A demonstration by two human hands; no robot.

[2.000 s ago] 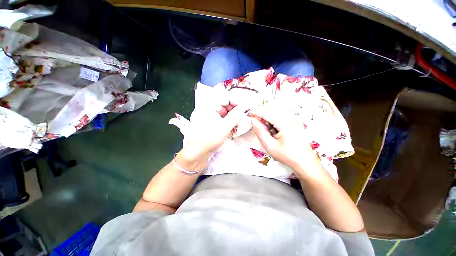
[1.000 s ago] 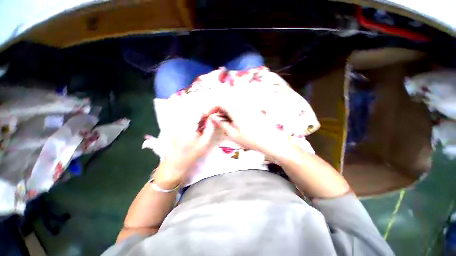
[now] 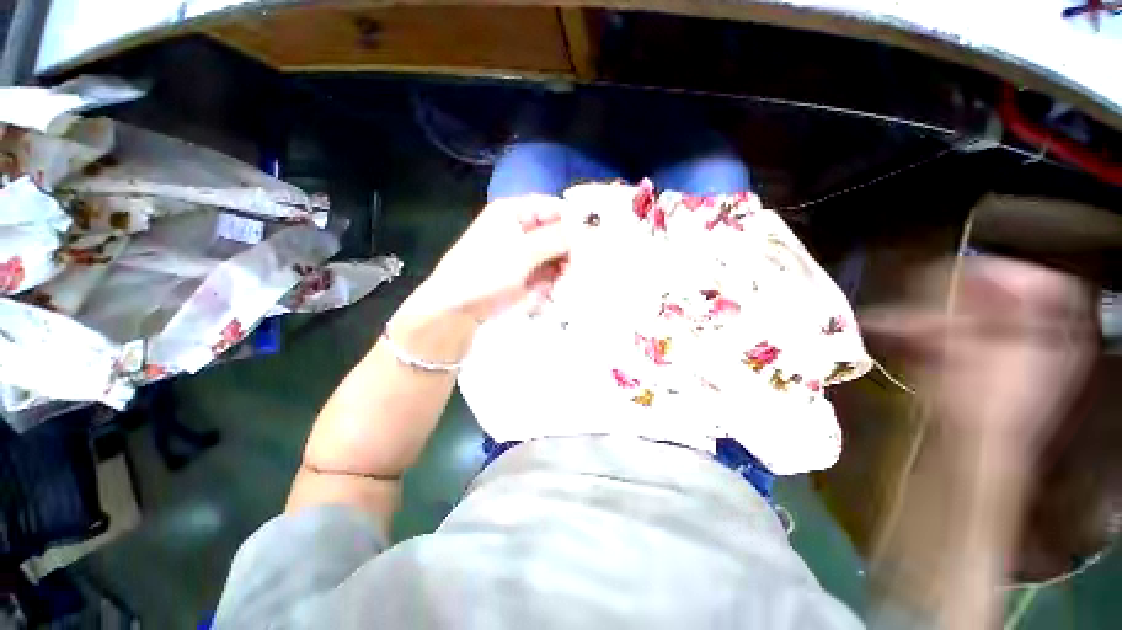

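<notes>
The floral garment (image 3: 689, 308), off-white with red flowers, lies over the lap. My left hand (image 3: 523, 265) is on its upper left part and pinches the cloth with bent fingers; a small dark spot shows on the cloth just right of the fingertips. My right hand (image 3: 1015, 332) is blurred, raised far to the right of the garment, in front of the cardboard box. Whether it holds a needle or thread cannot be seen.
A heap of floral garments (image 3: 185, 246) with a white tag is at the left. The open cardboard box (image 3: 917, 474) stands at the right. A white-topped table (image 3: 837, 27) with a wooden drawer (image 3: 431, 43) runs along the top. A thin wire or line crosses under it.
My right hand has left the cloth and my left hand and swung far out to the right. My left hand stays on the garment. The view has shifted too.
</notes>
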